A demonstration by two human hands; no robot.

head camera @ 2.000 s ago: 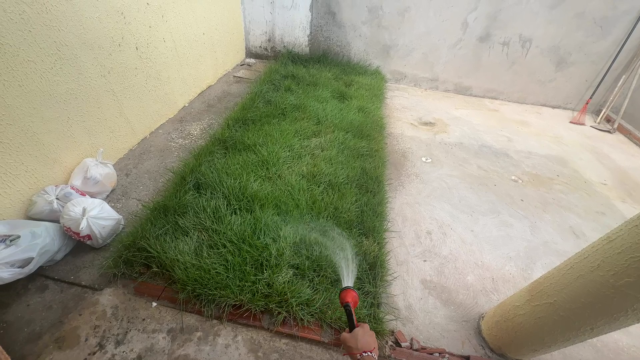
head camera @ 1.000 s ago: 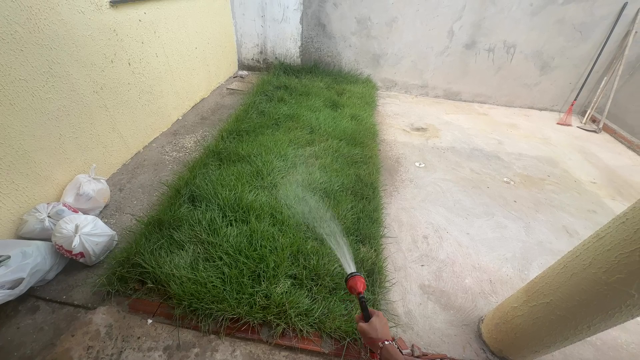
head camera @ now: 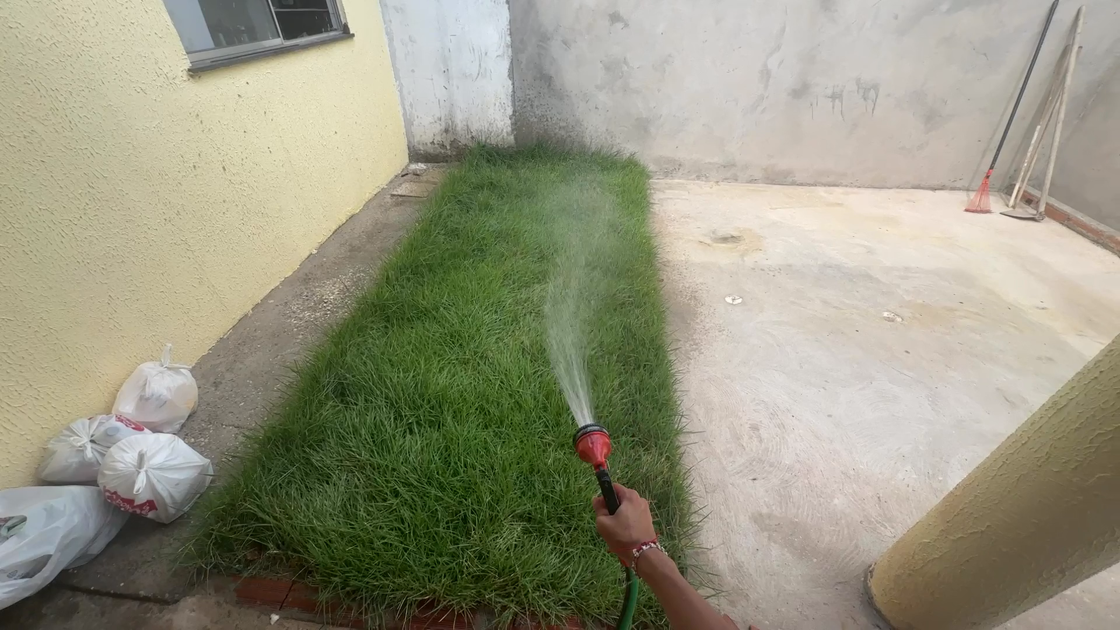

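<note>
My right hand (head camera: 626,523), with a beaded bracelet at the wrist, is closed around the black handle of a red and black hose spray nozzle (head camera: 594,446) at the lower middle. A green garden hose (head camera: 628,599) hangs below the hand. Water (head camera: 573,359) fans out of the nozzle, away from me, and turns to mist over the far part of the grass bed (head camera: 437,376). My left hand is outside the view.
Several tied white plastic bags (head camera: 157,477) lie by the yellow wall (head camera: 219,175) at left. Red bricks (head camera: 262,591) edge the near side of the grass. A thick yellow column (head camera: 1006,507) stands at right. A red rake (head camera: 980,197) and wooden-handled tools (head camera: 1050,131) lean in the far right corner.
My right hand and the nozzle have moved forward, with more of the forearm in view. The spray now reaches farther along the grass. The view has tilted up, showing a window.
</note>
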